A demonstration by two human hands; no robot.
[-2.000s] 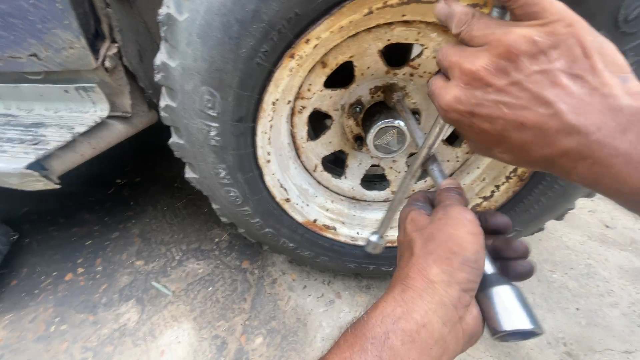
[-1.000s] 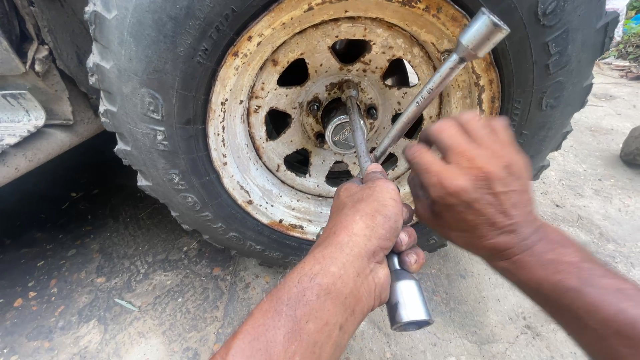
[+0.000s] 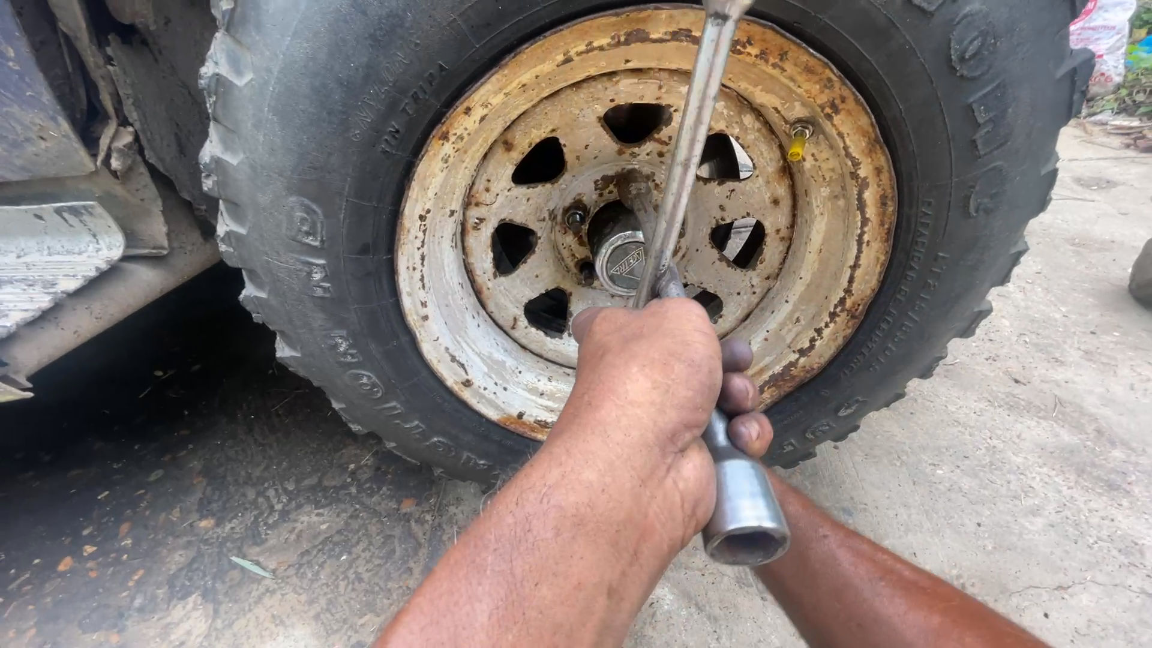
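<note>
My left hand (image 3: 648, 396) is closed around a four-way metal lug wrench (image 3: 693, 135) near its crossing. One wrench arm points away to the upper part of the hub on the rusty steel wheel rim (image 3: 504, 360); another rises past the top edge of the view. A large socket end (image 3: 745, 517) sticks out below my left hand toward me. The round hub cap (image 3: 623, 263) lies just behind the wrench. My right hand is hidden behind my left hand and wrist; only my right forearm shows at the lower right.
The off-road tyre (image 3: 315, 225) stands on concrete ground (image 3: 1017, 432). A worn side step (image 3: 58, 256) and vehicle body are at the left. A yellow-capped valve stem (image 3: 797, 144) juts from the rim. A stone (image 3: 1141, 274) lies at the right edge, a white bag (image 3: 1100, 40) at the upper right.
My right hand was in plain view beside the wrench one second ago and has moved down behind my left arm. The wrench has turned. My left hand keeps its hold on it.
</note>
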